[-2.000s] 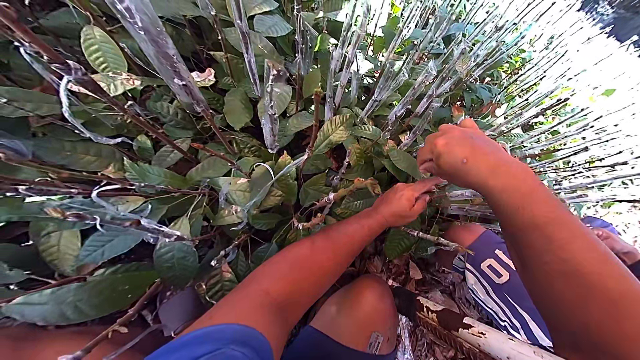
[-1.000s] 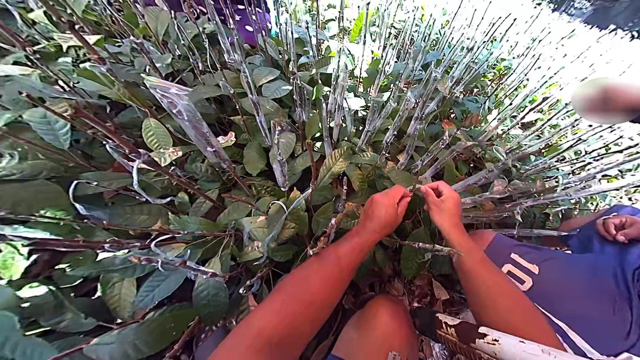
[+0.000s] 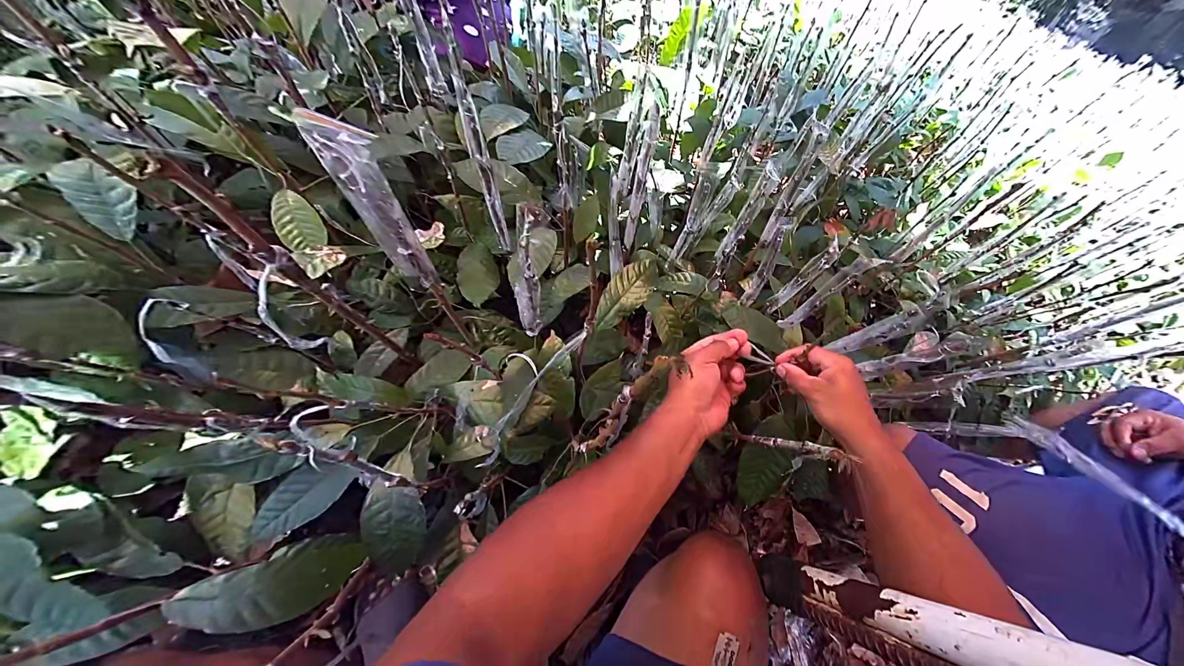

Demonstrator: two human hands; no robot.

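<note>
My left hand (image 3: 710, 384) and my right hand (image 3: 826, 384) meet close together among the plants, thumbs and fingers pinched. Between them runs a thin, pale strip (image 3: 760, 356), held by both hands; it looks like plastic tape. Around them stand young plants with green leaves (image 3: 626, 291). Many of their stems are wrapped in clear plastic (image 3: 647, 176). A bare stem (image 3: 791, 445) passes just below my hands. Loose tape ends (image 3: 264, 301) curl from stems at the left.
A clear plastic sleeve (image 3: 370, 199) covers a stem at the upper left. At the lower right lies a white pole with peeling paint (image 3: 962, 624). A person's hand (image 3: 1145, 435) rests at the far right. A purple thing (image 3: 472, 28) shows behind the leaves at the top.
My right hand has come down from above my left hand to beside it. The view has shifted, and the other person's hand shows more fully at the right.
</note>
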